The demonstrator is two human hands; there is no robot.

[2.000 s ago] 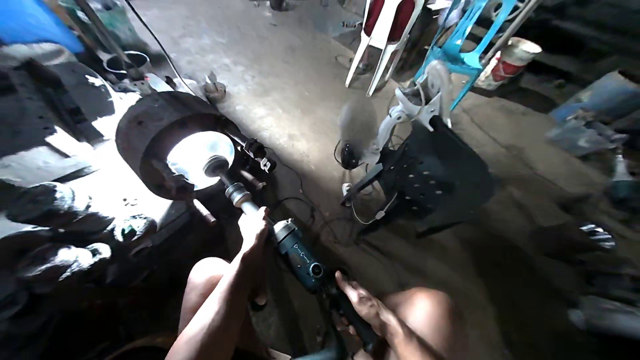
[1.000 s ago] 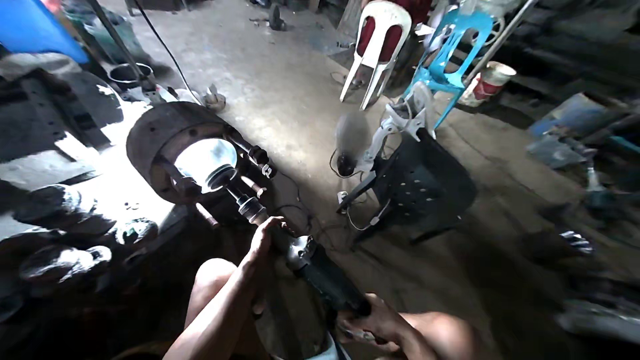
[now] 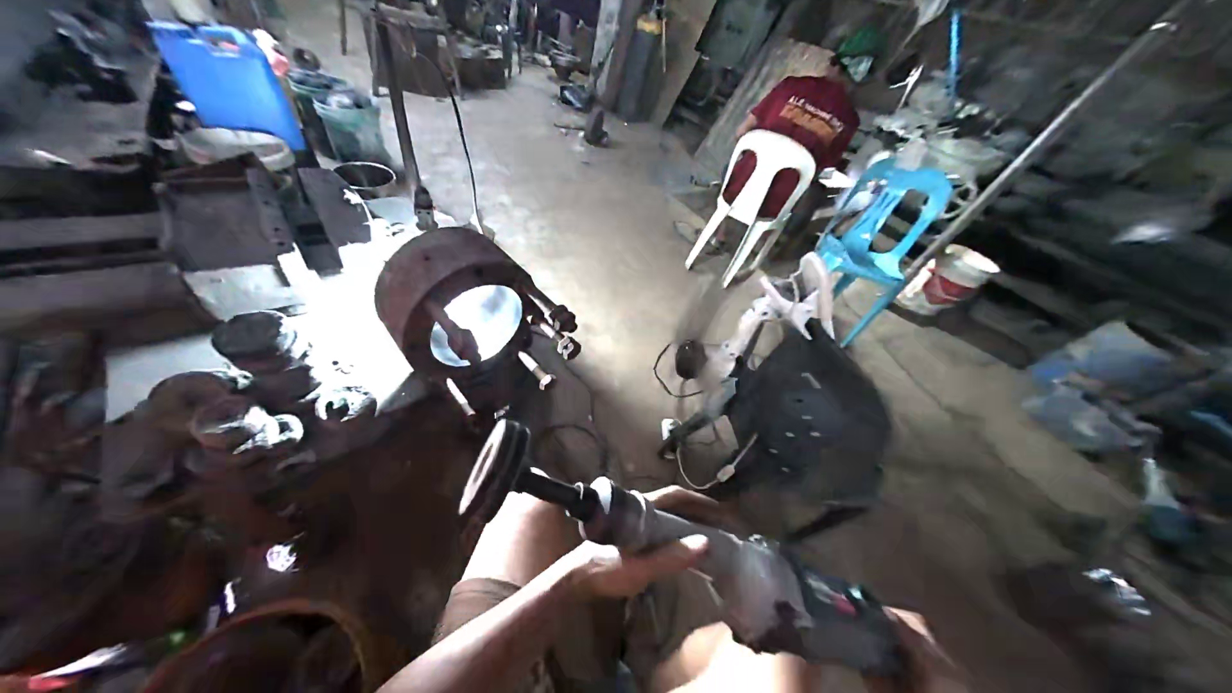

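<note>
My left hand (image 3: pixel 635 568) is wrapped around the front neck of a long-nosed electric die grinder (image 3: pixel 731 568), low in the head view. At the tool's rear end, my right hand (image 3: pixel 919 640) grips the dark housing, partly hidden by it. A round abrasive wheel (image 3: pixel 496 472) sits on the tool's spindle, pointing left over my knee. Up and left of the wheel, apart from it, stands a heavy rusty metal drum (image 3: pixel 438 274) with a brightly lit bore and bolts sticking out from its near side.
A black plastic chair (image 3: pixel 808 414) stands right of the drum, with cables (image 3: pixel 577 433) on the floor. Farther back are a person in a dark red shirt (image 3: pixel 804 111) on a white chair (image 3: pixel 765 178), a blue chair (image 3: pixel 890 217) and a bucket (image 3: pixel 948 279). Metal parts (image 3: pixel 255 346) lie at left.
The wheel was at the drum's bore two seconds ago; now it is outside, below the drum. Both hands have drawn the grinder back and still hold it. The view has tilted up, showing the seated person.
</note>
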